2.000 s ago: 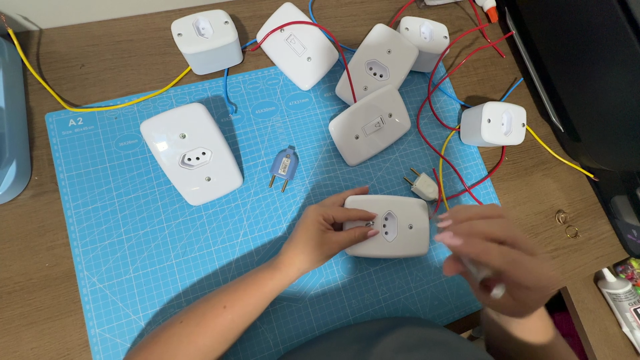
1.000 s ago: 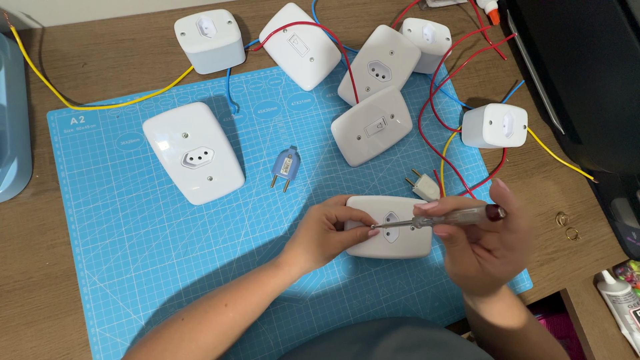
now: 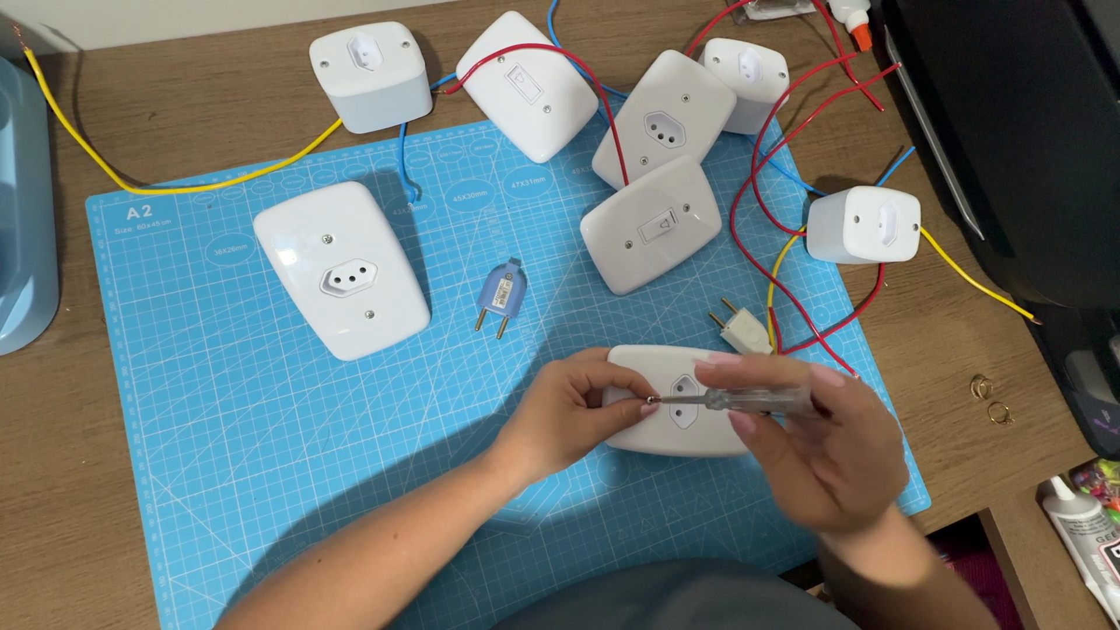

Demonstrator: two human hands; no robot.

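A white outlet cover plate (image 3: 682, 437) lies on the blue cutting mat (image 3: 490, 394), under both hands. My left hand (image 3: 569, 416) pinches a small screw (image 3: 652, 400) between thumb and index finger over the plate's left side. My right hand (image 3: 814, 437) holds a clear-handled screwdriver (image 3: 757, 400) nearly level, its tip at the screw. Fingers hide the plate's right part. Just behind the right hand lies a white plug (image 3: 745, 331). A blue plug (image 3: 503, 290) and a larger white outlet plate (image 3: 347, 315) lie farther left on the mat.
Switch plates (image 3: 652, 201), another outlet plate (image 3: 678, 96) and outlet boxes (image 3: 372, 96) stand at the back, among red, blue and yellow wires. A black device (image 3: 1006, 149) borders the right side, near two rings (image 3: 999, 413) and a glue tube (image 3: 1081, 534). A blue container (image 3: 22, 201) is at left.
My right hand has brought the screwdriver, which pointed toward me two seconds ago, level over the plate, with its tip at the left fingertips. My left hand has stayed in place.
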